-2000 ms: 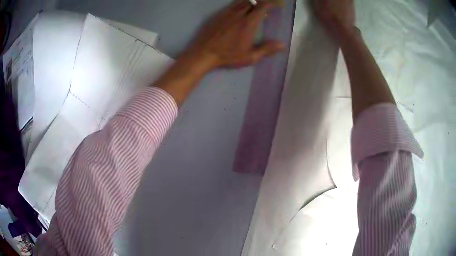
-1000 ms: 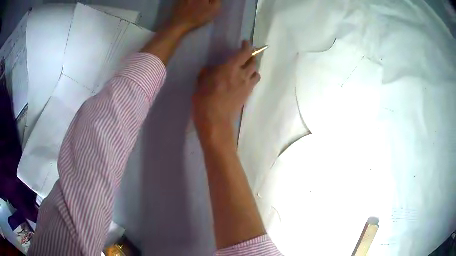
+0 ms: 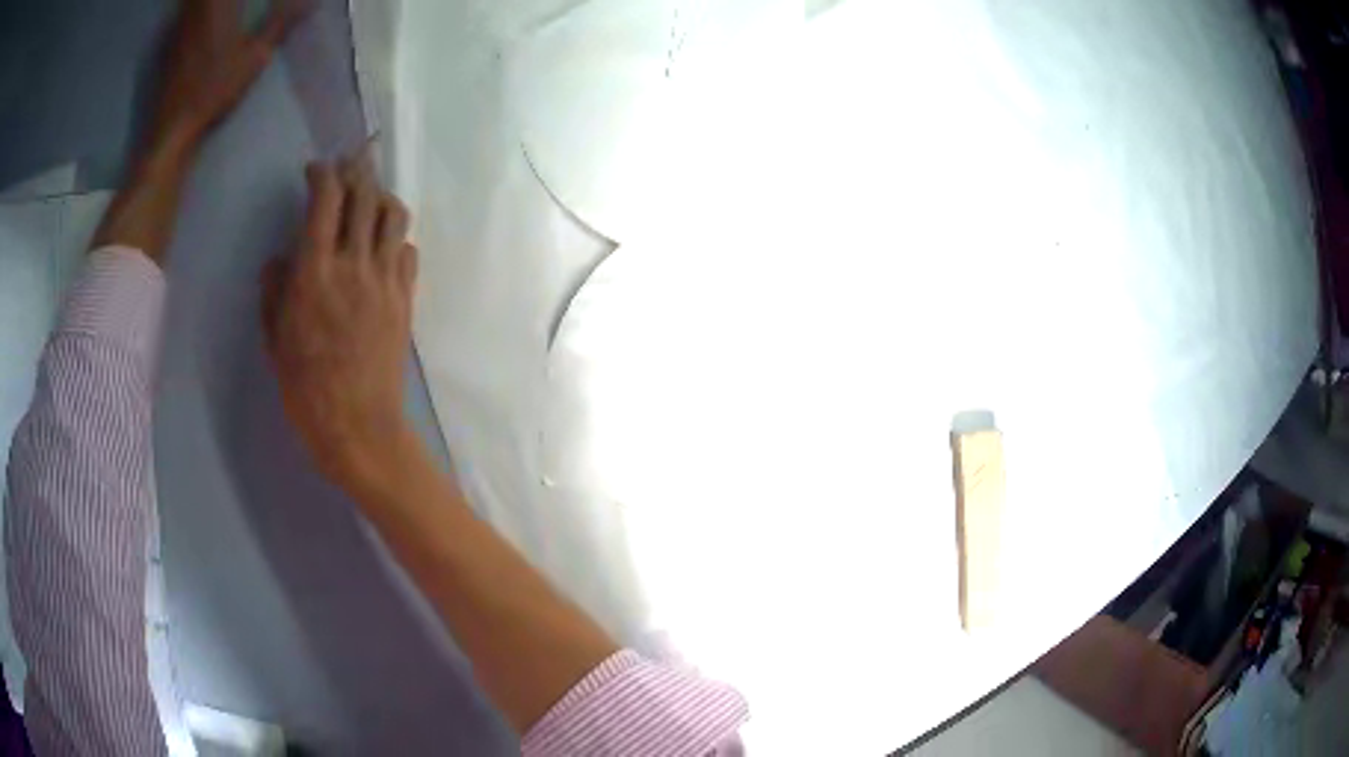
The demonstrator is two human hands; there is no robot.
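A large white sheet [image 3: 496, 370] with faint straight and curved lines lies to the right of my hands; glare hides much of its middle. A translucent mauve ruler [image 3: 329, 82] lies along its left edge at the top. My left hand [image 3: 212, 67] is at the upper left, fingers spread, fingertips at the ruler's left side, partly cut off by the top edge. My right hand [image 3: 348, 303] rests on the sheet's left edge just below the ruler. Its fingers are bent around a thin pen, whose small tip [image 3: 372, 139] shows at the ruler's edge.
A tan wooden block [image 3: 978, 530] lies on the sheet at the lower right. Smaller white pattern pieces [image 3: 37, 244] lie at the left edge on the grey-blue table [image 3: 200, 444]. Beyond the table's curved right edge are a brownish box [image 3: 1132, 683] and mixed clutter.
The view has shifted right, so the sheet fills more of it and the block shows whole. My right hand has come down from the top to the sheet's left edge, with the pen.
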